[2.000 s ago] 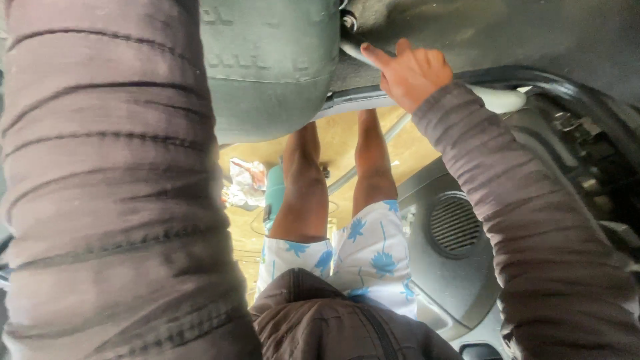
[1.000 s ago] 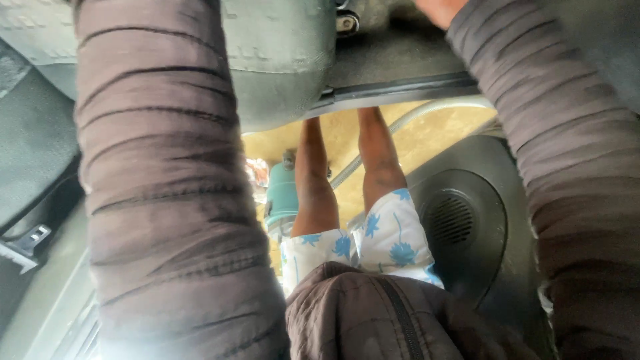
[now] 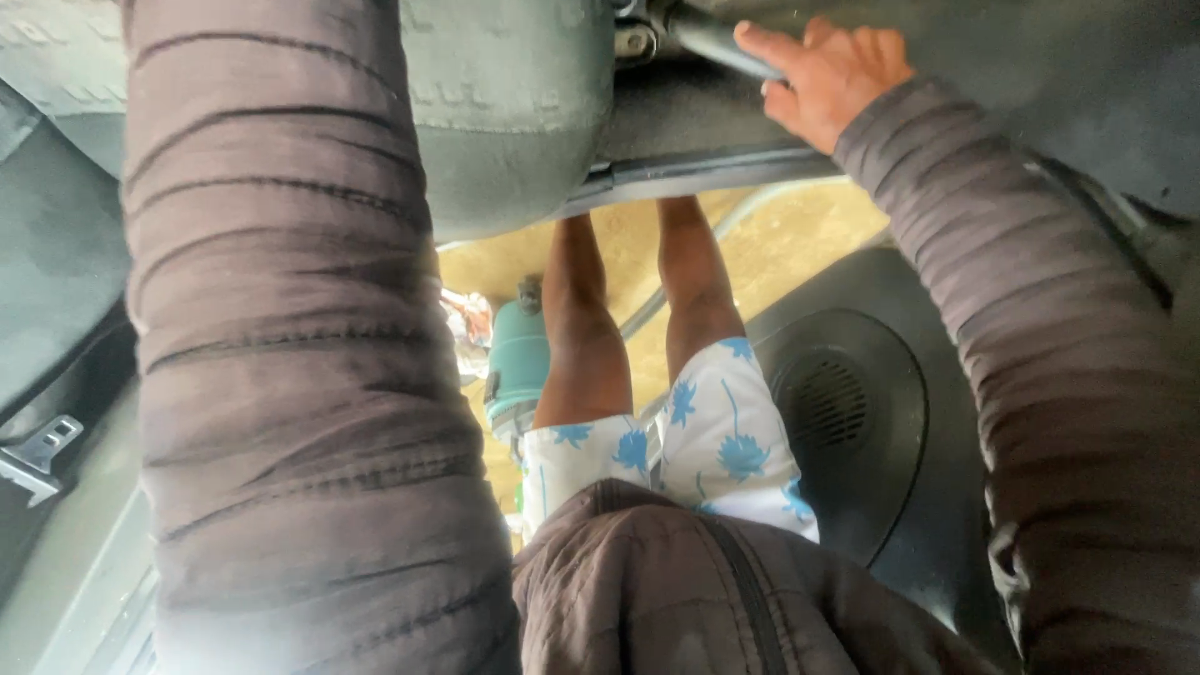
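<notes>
At the upper right, my right hand (image 3: 830,75) grips a grey tube (image 3: 717,45), with a finger and thumb along its end. The tube slants up and left toward a metal bracket (image 3: 636,42) beside the base of a grey car seat (image 3: 511,112). My left arm, in a quilted brown sleeve (image 3: 300,328), reaches up across the seat. My left hand is past the top edge, so what it touches is hidden.
A door sill (image 3: 712,169) crosses under the seat. The door panel with a round speaker grille (image 3: 830,403) stands at right. Outside, a teal canister (image 3: 518,356) and a grey hose (image 3: 647,309) lie near my legs. A seat belt buckle tongue (image 3: 42,459) shows at left.
One second ago my right hand was mostly beyond the top edge and no tube showed; now the hand is back in view with the grey tube.
</notes>
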